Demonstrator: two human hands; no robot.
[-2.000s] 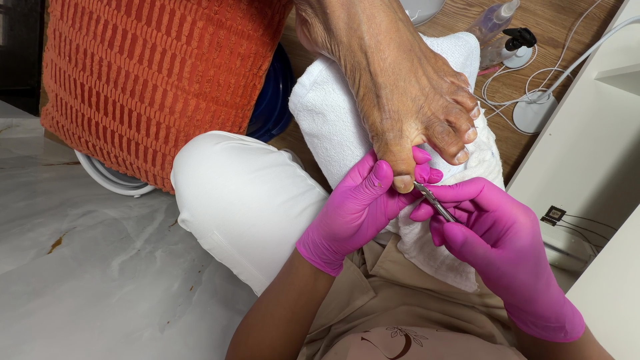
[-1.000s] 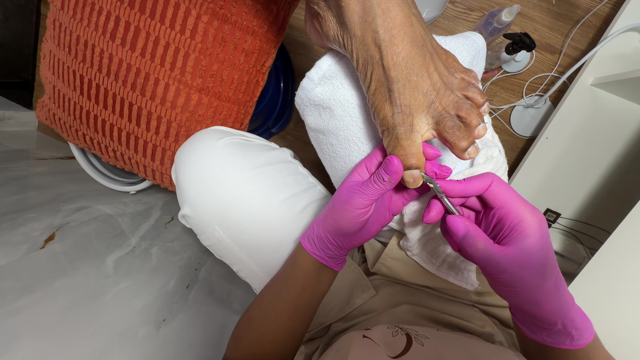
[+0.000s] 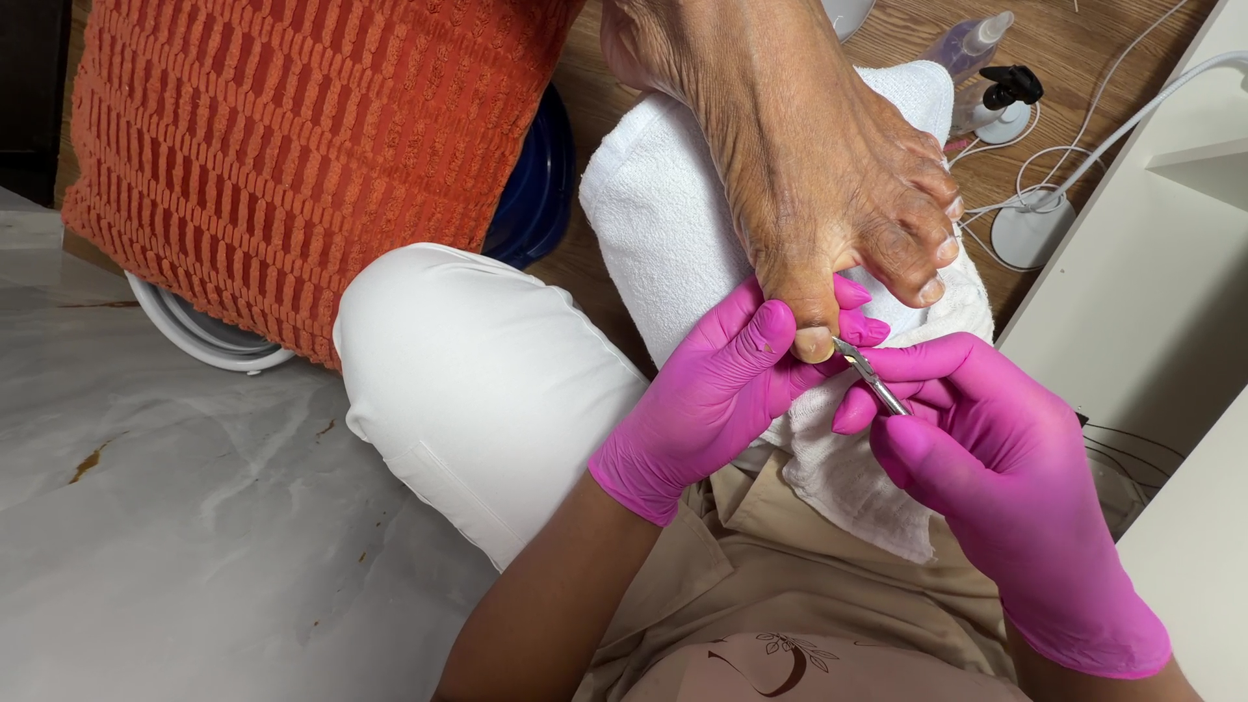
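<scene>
Another person's bare foot point(image 3: 809, 146) rests on a folded white towel point(image 3: 663, 234), toes pointing down in the view. My left hand point(image 3: 721, 380), in a pink glove, holds the big toe point(image 3: 801, 292), with the thumb at its left side and fingers behind it. In my right hand point(image 3: 985, 439), also gloved in pink, is a pair of metal nail nippers point(image 3: 873, 378). Their tip touches or nearly touches the right edge of the big toenail point(image 3: 813, 343). The handles are mostly hidden in my palm.
An orange textured cushion point(image 3: 292, 146) lies at upper left, over a white round-edged object point(image 3: 205, 336) and beside a dark blue basin point(image 3: 536, 185). Plastic bottles point(image 3: 965, 49), white cables and a round white base point(image 3: 1032, 232) are at upper right, beside a white shelf unit point(image 3: 1121, 322).
Both hands keep their places at the big toe, the nippers still in my right hand. Their tip stays by the nail's right edge, with only a slight change in angle.
</scene>
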